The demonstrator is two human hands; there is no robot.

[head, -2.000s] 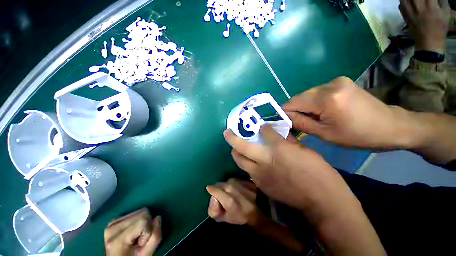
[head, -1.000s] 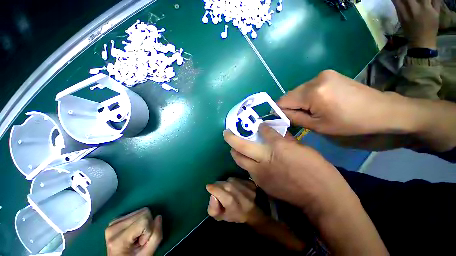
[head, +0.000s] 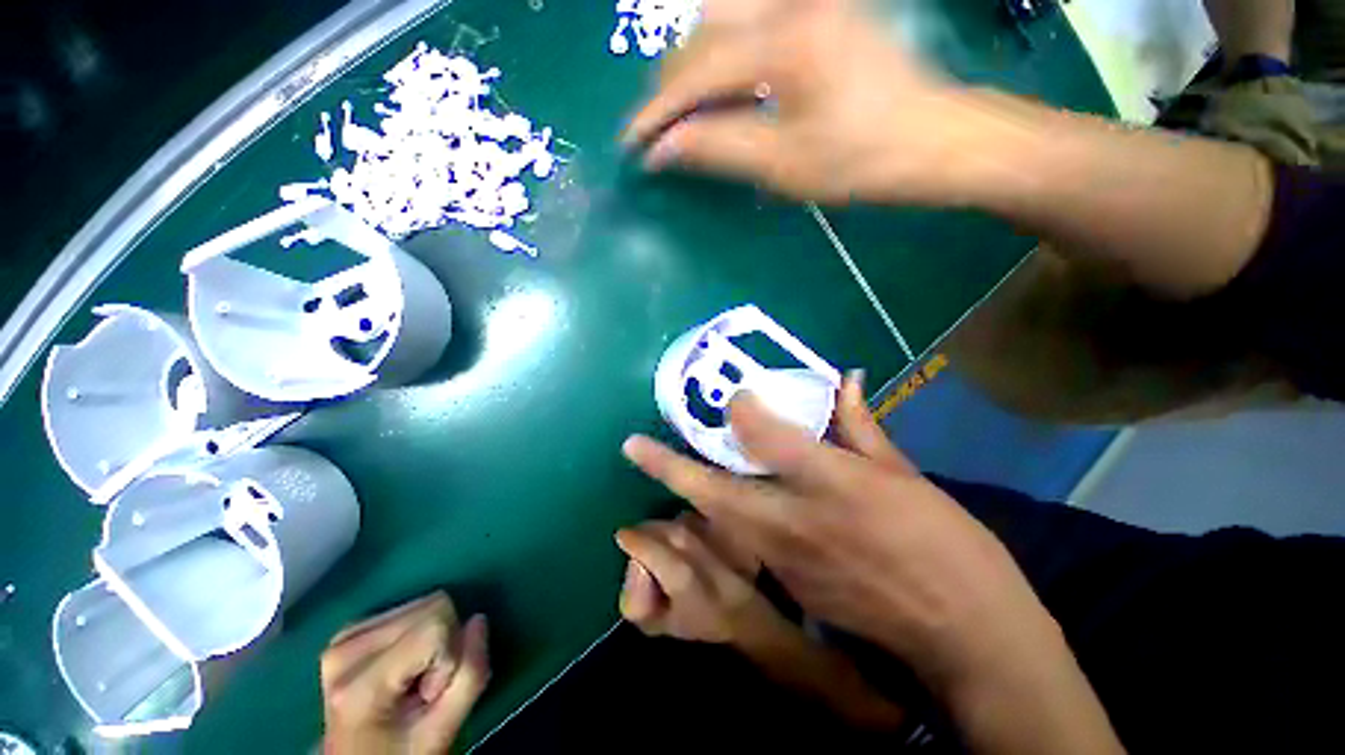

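My left hand (head: 870, 516) holds a white cup-shaped housing (head: 797, 409) low over the green mat. The thumb lies on its end face and another fingertip shows at its right side. The slots and rectangular window of the housing face up. My right hand (head: 811, 111) is off the housing, blurred, above the upper middle of the mat. Its thumb and forefinger are slightly apart and no part shows between them. It partly covers the right heap of small white parts (head: 649, 22). The left heap of small white parts (head: 443, 148) lies in full view.
Several larger white housings (head: 295, 332) lie grouped at the left. Two loosely closed hands of another person rest at the bottom, one (head: 398, 671) at the mat edge, one (head: 679, 583) beside my left hand. Another person's arm (head: 1254, 89) is at the upper right. A pale rim (head: 221, 133) curves along the upper left.
My right hand has left the housing and moved up and left, in front of the right heap. The housing has tilted slightly in my left hand, whose forefinger has lifted away from it.
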